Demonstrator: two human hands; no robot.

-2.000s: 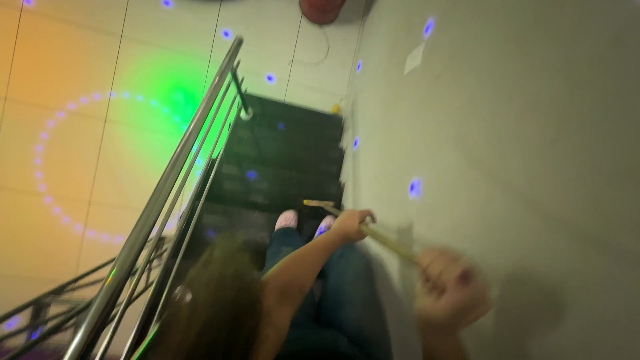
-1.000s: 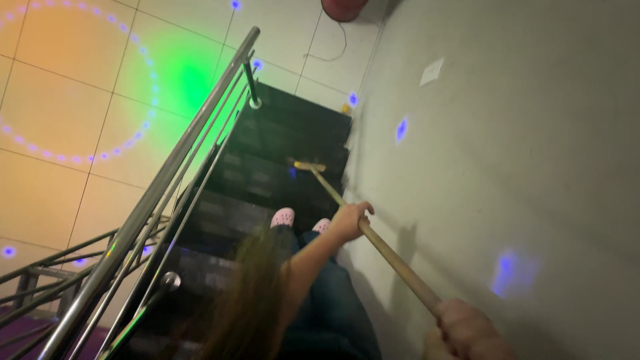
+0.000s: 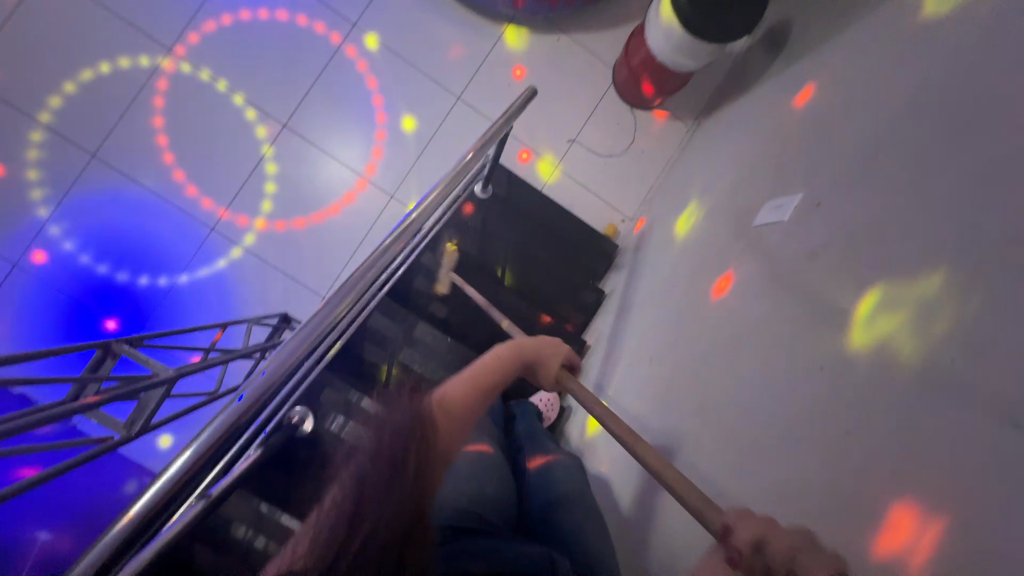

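Note:
A long wooden handle (image 3: pixel 640 448) runs diagonally from the lower right down to a narrow yellowish head (image 3: pixel 446 269), which lies on a dark stair tread near the railing; the blur hides whether it is a brush or a squeegee. My left hand (image 3: pixel 549 362) is closed around the middle of the handle. Near its upper end, at the bottom right, my right hand (image 3: pixel 772 544) grips it too, slightly blurred. Below my left hand, a pink clog with holes (image 3: pixel 546 406) shows on one foot beside the wall.
A metal handrail (image 3: pixel 352 300) borders the dark stairs (image 3: pixel 552 224) on the left, with a metal truss (image 3: pixel 144 384) beyond. On the right stands a pale wall (image 3: pixel 768 352) with a small white plate (image 3: pixel 778 210). A red and white container (image 3: pixel 652 68) stands on the tiled floor (image 3: pixel 448 104).
The handle's yellowish head has moved across the stairs to beside the railing; one second ago it was nearer the wall. Both hands have kept hold. The light spots have changed colour, and the view has turned.

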